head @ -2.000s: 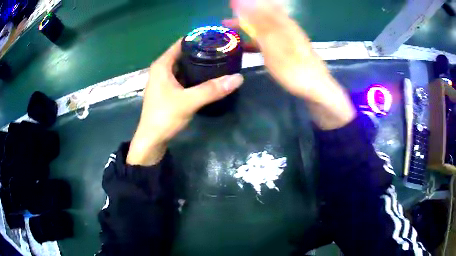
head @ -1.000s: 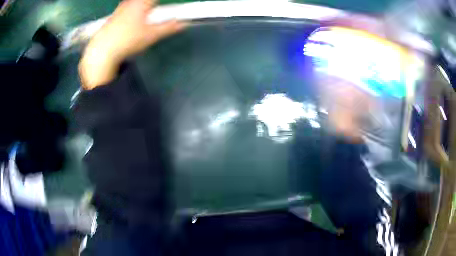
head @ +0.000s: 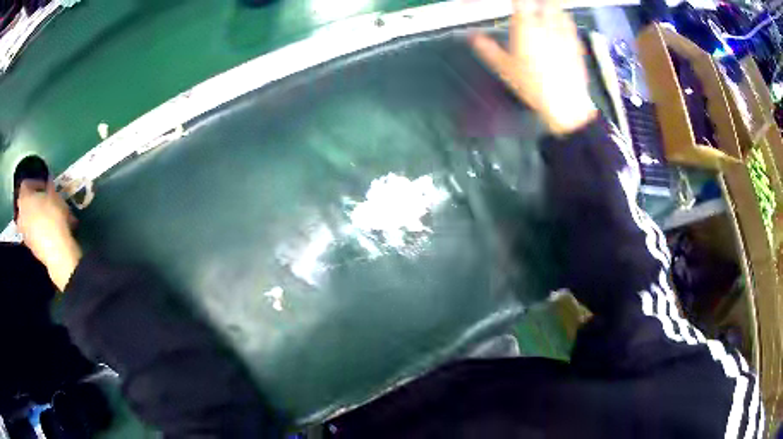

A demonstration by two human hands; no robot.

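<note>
My left hand (head: 47,225) is at the far left edge, with its fingers around the lower part of a black housing (head: 31,171) beside the white rail. The hand partly hides the housing. My right hand (head: 549,73) is at the upper right over the bench, slightly blurred, with thumb and fingers apart and nothing seen in it. More black housings (head: 26,317) form a dark cluster at the bench's left, below my left hand.
The dark green bench (head: 215,197) has a white worn patch (head: 395,210) at its middle. The white rail (head: 249,73) divides it from the green conveyor (head: 154,60). An open cardboard box (head: 657,94) and a dark gridded strip (head: 640,141) are at the right.
The lit unit, earlier in my left hand, is out of sight, as is the purple ring. My left hand has moved to the far-left housing. My right hand is clear of the earlier bright glow. The view has shifted.
</note>
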